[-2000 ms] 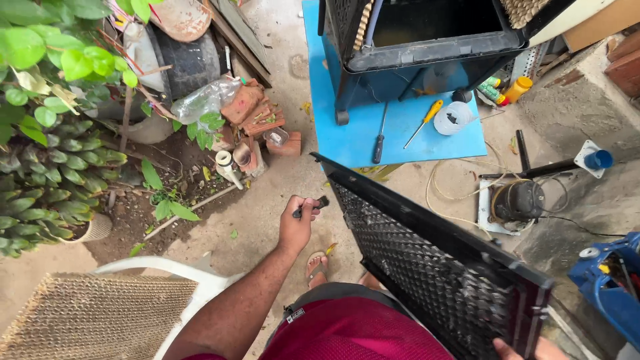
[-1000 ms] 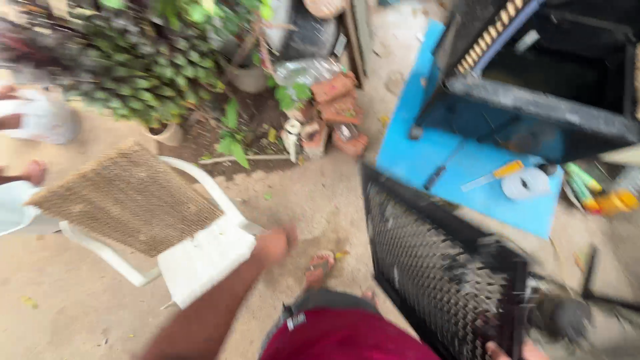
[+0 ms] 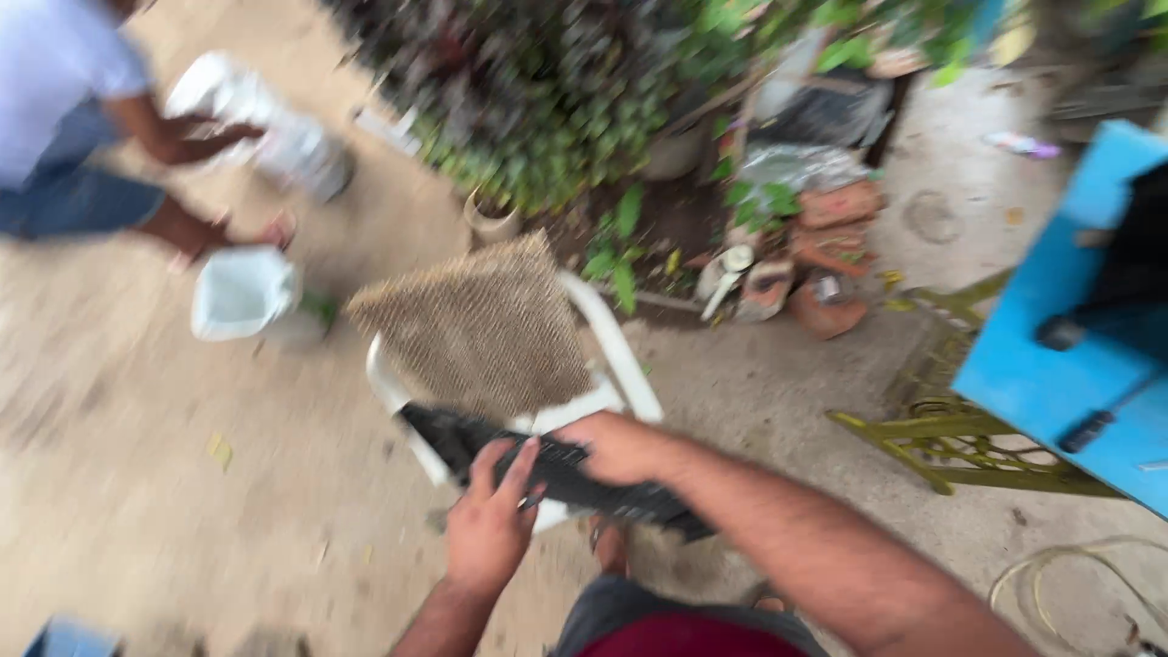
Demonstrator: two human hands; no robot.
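My left hand (image 3: 493, 520) is at the near edge of a black plastic grille panel (image 3: 593, 488), with its fingers over the panel and a small dark thing, too blurred to name, by its thumb. My right hand (image 3: 620, 447) reaches in from the right and grips the panel's upper edge, its fingertips partly hidden. The panel is tilted above a white plastic chair (image 3: 620, 351). A brown honeycomb cooling pad (image 3: 484, 328) rests on the chair, just beyond the panel.
At the upper left a person (image 3: 73, 128) bends by a pale bucket (image 3: 245, 294). Bricks (image 3: 835, 237) and potted plants stand ahead. To the right, a blue tabletop (image 3: 1031, 319) on a yellow-green metal frame (image 3: 976, 447) holds a screwdriver (image 3: 1086, 431). A cable (image 3: 1031, 584) lies below.
The panel has moved from my right side to above the chair. My left hand, earlier off the panel with a small dark brush, is now on it. The view has swung left.
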